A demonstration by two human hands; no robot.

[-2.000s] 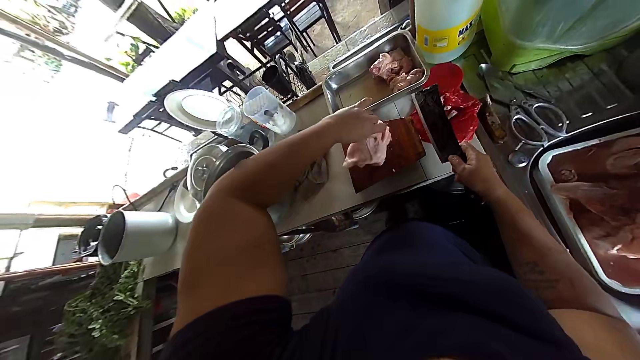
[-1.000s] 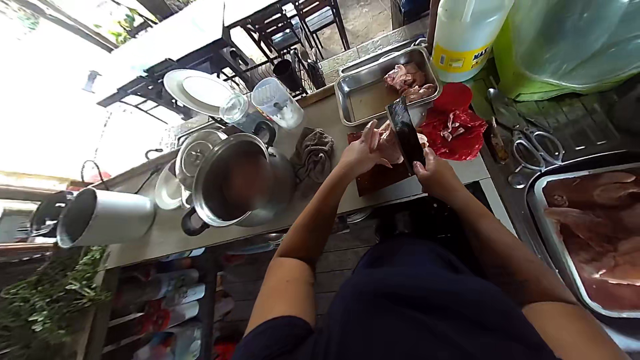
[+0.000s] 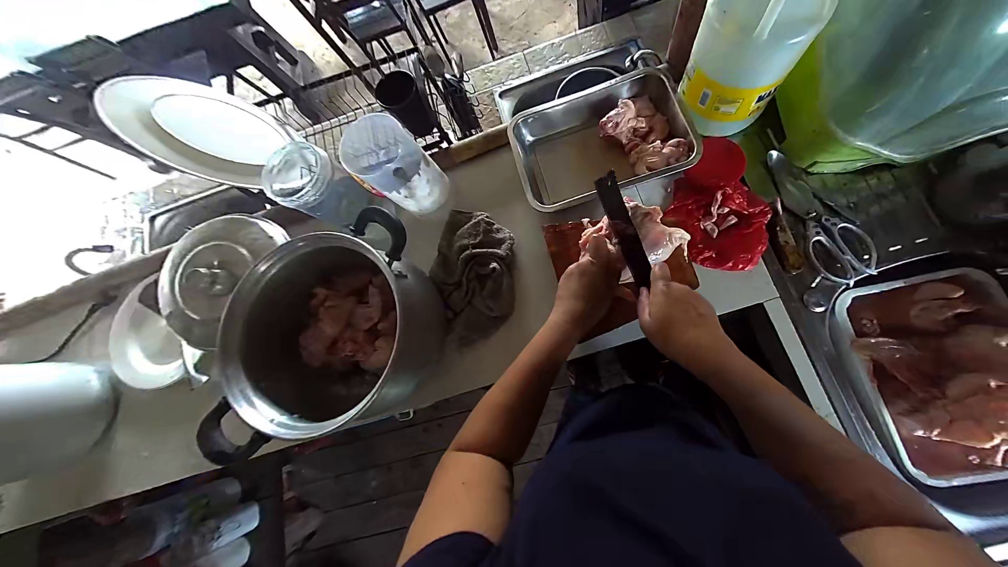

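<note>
My right hand (image 3: 679, 316) grips the handle end of a dark-bladed cleaver (image 3: 620, 216), whose blade points away from me across raw chicken. With my left hand (image 3: 587, 285) I hold the near left side of the raw chicken (image 3: 655, 234), close beside the blade. Beneath the meat is a reddish-brown cutting board (image 3: 563, 242), partly covered by my hands. A steel tray (image 3: 543, 169) with raw chicken pieces at its right end stands just behind the board. Red plastic (image 3: 736, 252) with scraps on it lies to the board's right.
At left stands a large pot (image 3: 421, 331) holding raw meat, with a crumpled cloth (image 3: 476, 272) beside it. Lids, plastic containers (image 3: 394, 161) and a white plate (image 3: 118, 126) are behind. Scissors (image 3: 843, 248) and a tray of meat in liquid (image 3: 925, 465) lie right; a large bottle (image 3: 728, 90) stands behind.
The cleaver has moved from the board's right side to over the chicken. My left hand, farther over the meat two seconds ago, is now at its near left side. The view has shifted, showing the pot more fully.
</note>
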